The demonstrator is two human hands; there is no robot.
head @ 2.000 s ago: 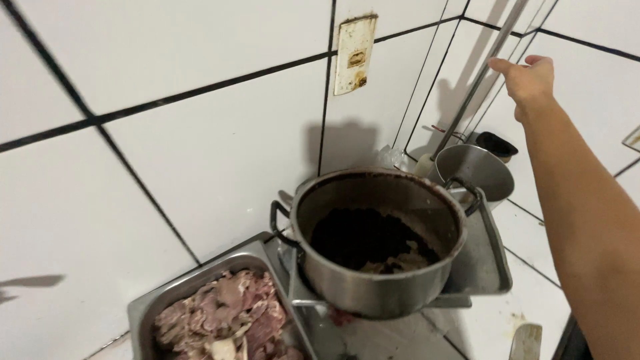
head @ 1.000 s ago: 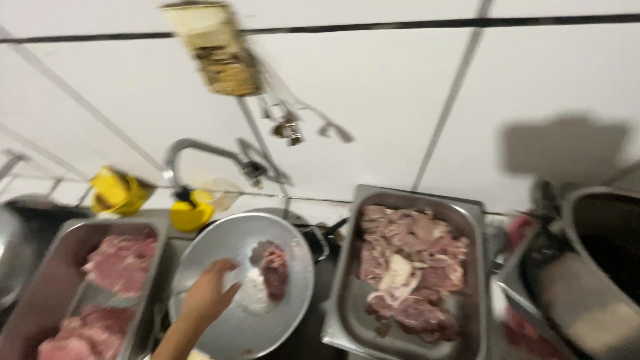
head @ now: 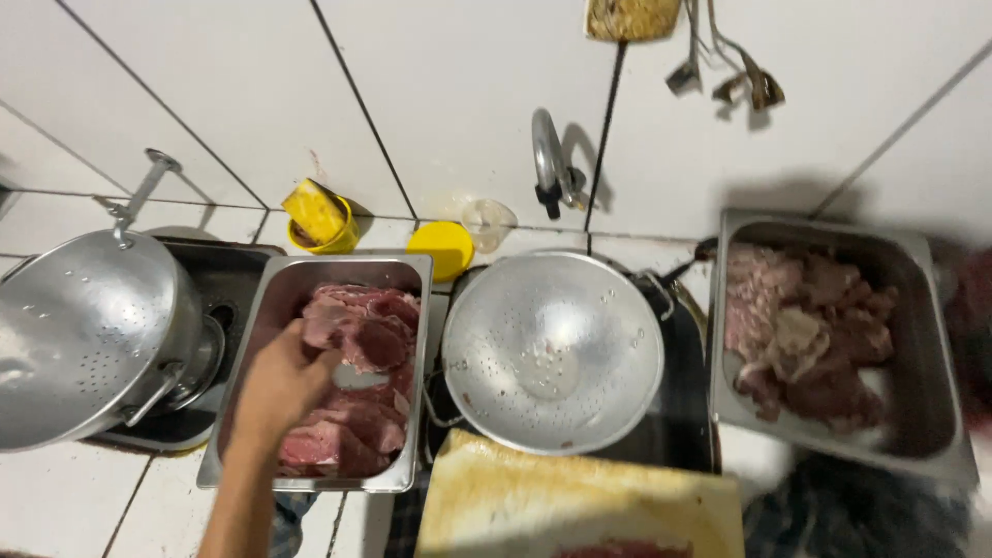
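My left hand [head: 279, 387] reaches into the left steel pan [head: 425, 349], its thumb and fingertips closed on a piece of raw meat [head: 360, 329]. More raw meat [head: 349, 434] lies nearer in the same pan. To the right of that pan sits an aluminium colander [head: 550, 353], wet inside, with small bits in it. At the bottom a stained cutting board [head: 573, 488] bears some red meat [head: 620, 549]. My right hand is out of view.
Another colander [head: 101, 341] stands at the left over a dark sink [head: 248, 267]. Behind are a yellow tub with a sponge [head: 318, 221], a yellow lid [head: 442, 249] and a wall tap [head: 549, 159]. A second steel pan [head: 829, 442] holds paler meat [head: 814, 333] at the right.
My left hand has moved from over the middle colander to the left pan. The piece of meat seen in that colander one second ago is no longer there. The view has swung left.
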